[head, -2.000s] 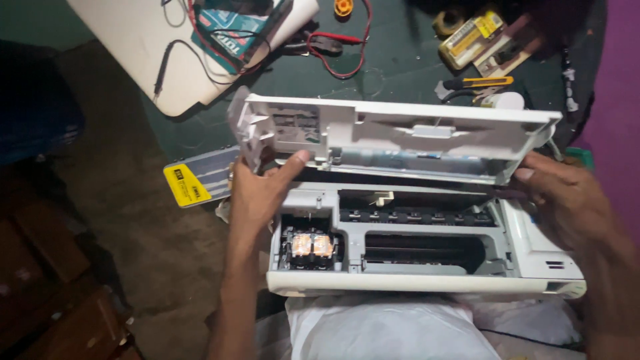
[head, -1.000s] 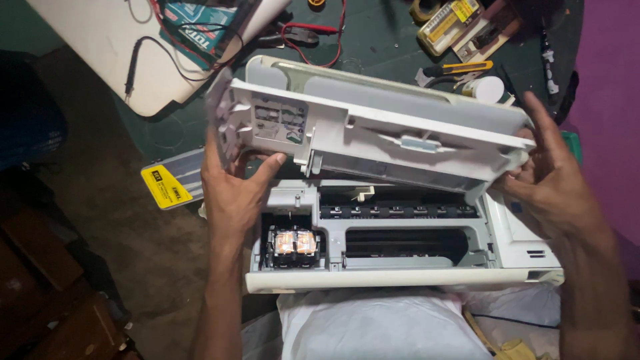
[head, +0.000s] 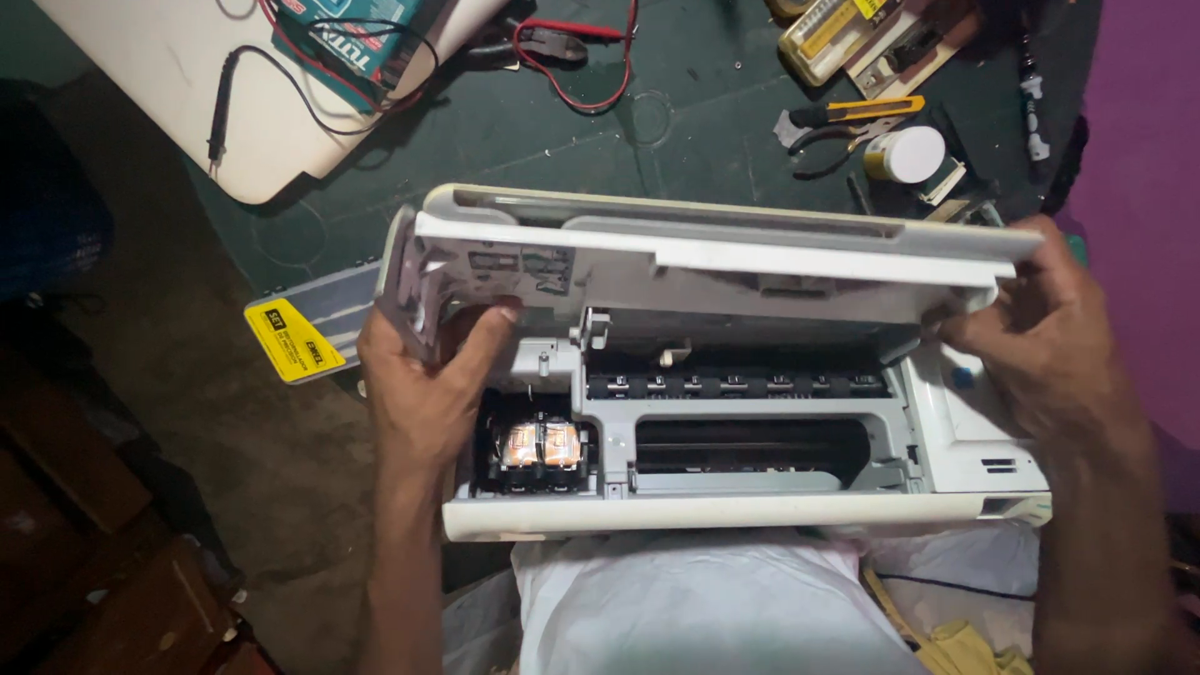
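A light grey printer cover [head: 712,286] stands tilted up over the rear of an inkjet printer's body [head: 731,514]. My left hand [head: 427,384] grips the cover's left end, the thumb lying on its inner face. At the right end, my right hand [head: 1041,328] holds the cover's corner between thumb and fingers. Below the cover, the printer's inside shows: the cartridge carriage [head: 539,445] with two cartridges at the left, and a row of black rollers [head: 736,385] along the middle. The fingertips behind the cover are partly hidden.
Behind the printer, the dark green table [head: 600,155] bears a yellow utility knife [head: 872,110], pliers [head: 834,145], a white-capped jar [head: 905,155] and red-handled cutters [head: 553,44]. A white panel [head: 272,141] with a black probe [head: 220,112] lies back left; a yellow-labelled pack [head: 300,337] sits left.
The cover has tilted, so less of its inner face shows and its long upper edge faces me. Both hands have stayed at its ends.
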